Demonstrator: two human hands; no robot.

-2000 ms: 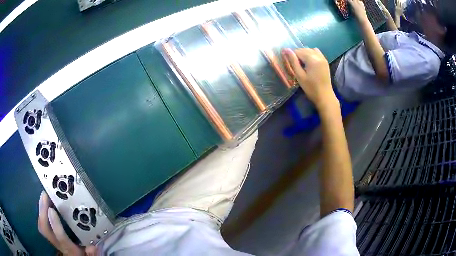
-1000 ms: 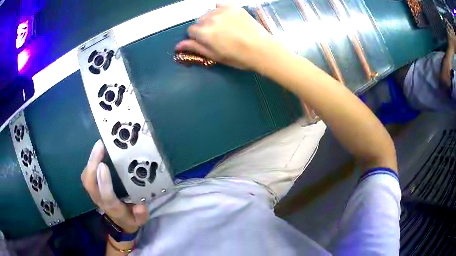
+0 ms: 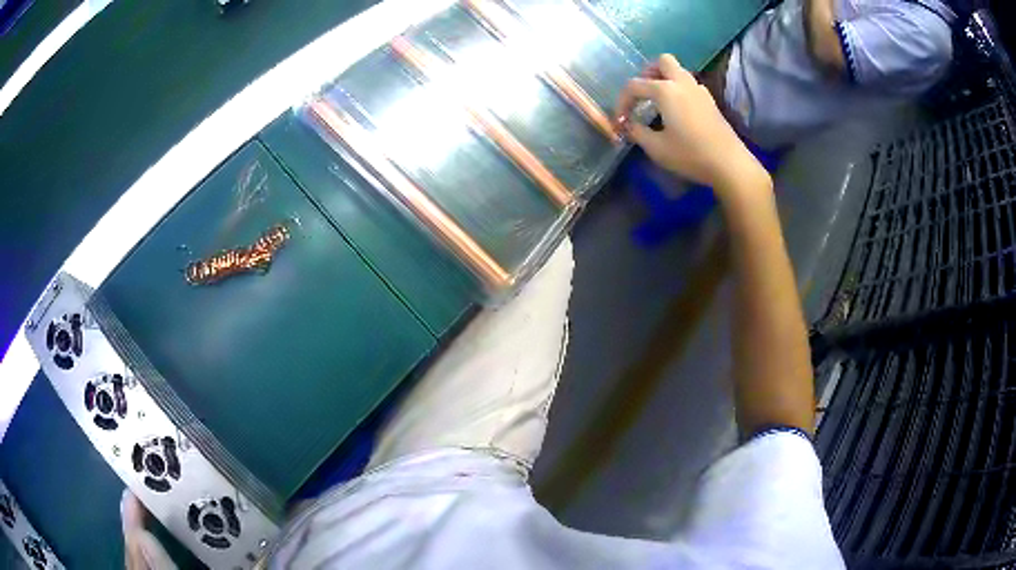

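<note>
A clear tray [image 3: 429, 139] holds long straight copper coil rows. My right hand [image 3: 680, 128] is at the tray's right end, fingers curled at the end of a copper row; whether it holds anything is unclear. A ring stack [image 3: 236, 258], copper-coloured with hair-thin wires beside it, lies on the green bench. A silver four-position plate [image 3: 132, 425], on a stack with layered edges, stands at the left. My left hand [image 3: 143, 540] is at the plate's lower left edge, mostly hidden and cut off by the frame.
Another silver plate [image 3: 31, 546] is at the lower left edge. A white strip [image 3: 206, 134] borders the green bench [image 3: 323, 345]. A neighbouring worker [image 3: 780, 89] sits at the upper right. Black wire racks [image 3: 925, 445] stand on the right. A blue object [image 3: 668, 200] is below the bench.
My right hand has left the copper ring stack on the bench and moved right to the tray. The view has swung right, and my left hand shows less.
</note>
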